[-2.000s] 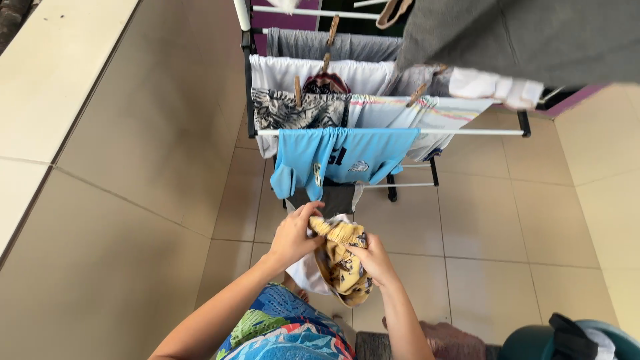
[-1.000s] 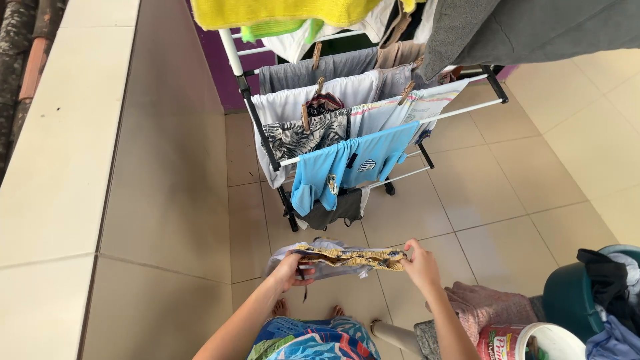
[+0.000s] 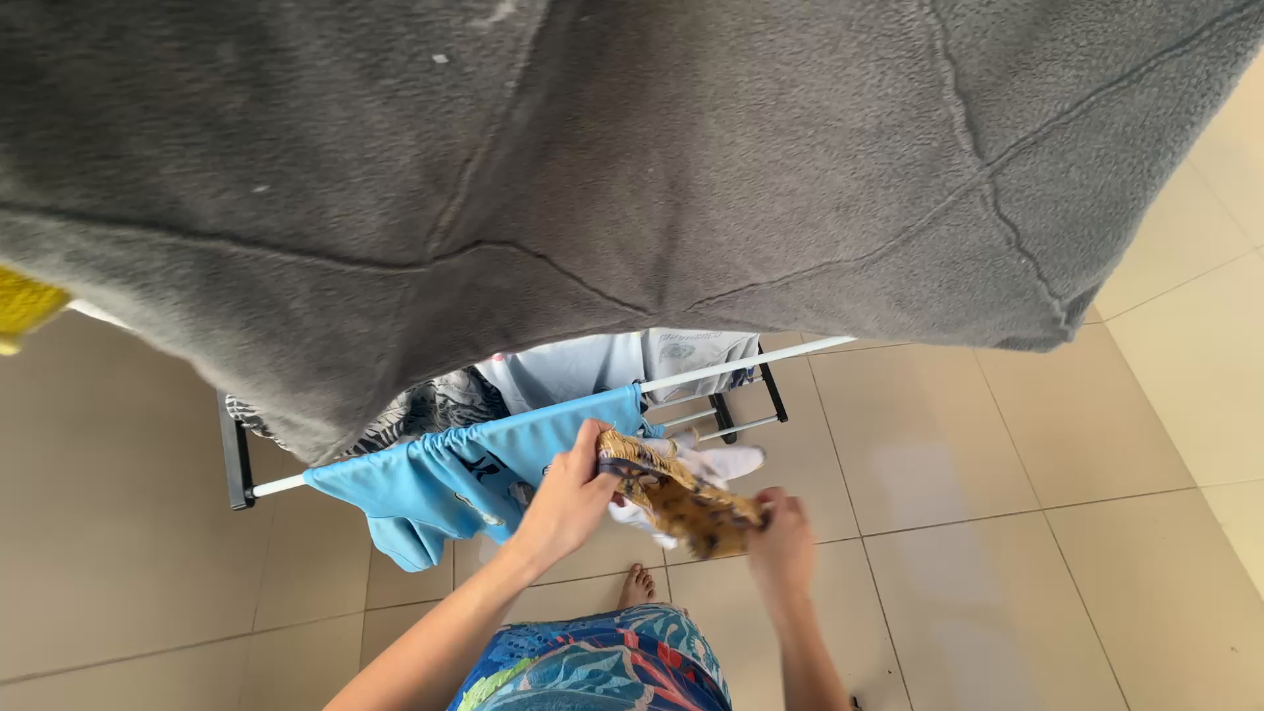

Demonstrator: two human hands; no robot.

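Observation:
My left hand [image 3: 573, 489] grips one end of the gathered waistband of a yellow patterned garment [image 3: 691, 499], and my right hand [image 3: 783, 543], a little blurred, holds its other end. White cloth [image 3: 731, 461] shows behind and below the yellow fabric; whether it is part of that garment I cannot tell. Just beyond my left hand, light blue shorts [image 3: 425, 484] hang over the front bar of a white and black drying rack [image 3: 278, 485]. Black and white patterned cloth [image 3: 444, 405] and a pale garment [image 3: 573, 370] hang on the bars behind.
A large grey fleece blanket [image 3: 632, 168] hangs low across the upper view and hides much of the rack. Yellow cloth [image 3: 28, 301] shows at the far left. Beige floor tiles [image 3: 938, 444] lie to the right, and my bare foot [image 3: 638, 586] is below the garment.
The view has moved, and the grey blanket now covers most of its upper part. Both hands have kept hold of the yellow garment, which was stretched level between them one second ago and now slants.

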